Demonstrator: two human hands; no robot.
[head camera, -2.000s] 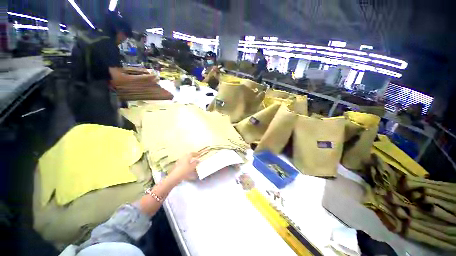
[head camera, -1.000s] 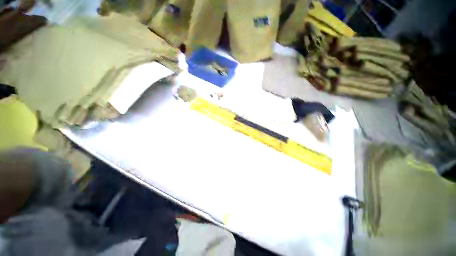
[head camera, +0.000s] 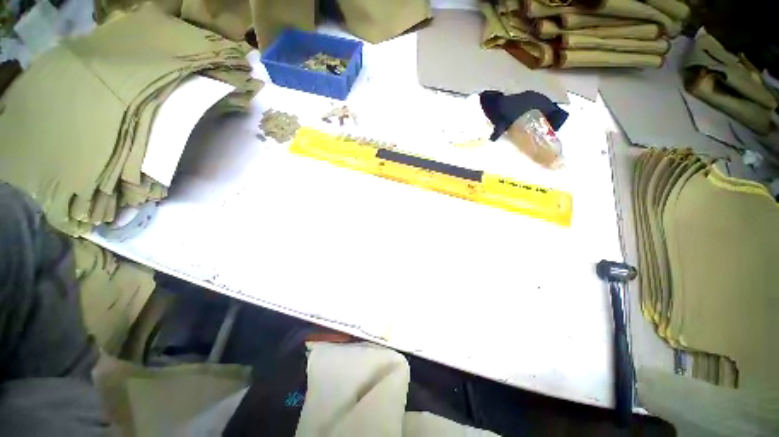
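No hand shows; only a grey sleeve (head camera: 38, 316) is at the left edge. A yellow bar with a black centre strip (head camera: 427, 175) lies on the white table top (head camera: 367, 265), with small metal pieces lined along its upper left edge. More metal pieces (head camera: 279, 125) lie heaped at its left end. A clear glue bottle (head camera: 536, 138) lies tilted against a black cloth (head camera: 519, 109). A hammer (head camera: 618, 329) lies at the right edge, its head away from me. A khaki panel (head camera: 175, 397) shows at the lower left beside the sleeve; what holds it is hidden.
A blue bin (head camera: 312, 67) of metal pieces stands at the back. A fanned khaki panel stack (head camera: 81, 94) with a white sheet (head camera: 184, 119) is at left, a curved panel stack (head camera: 726, 247) at right. Folded bag bodies (head camera: 598, 34) lie at back right. Pale cloth (head camera: 353, 388) hangs below the front edge.
The view has swung right and down onto the table. My left hand, earlier at the left stack, has left the picture. A khaki panel now shows at the lower left.
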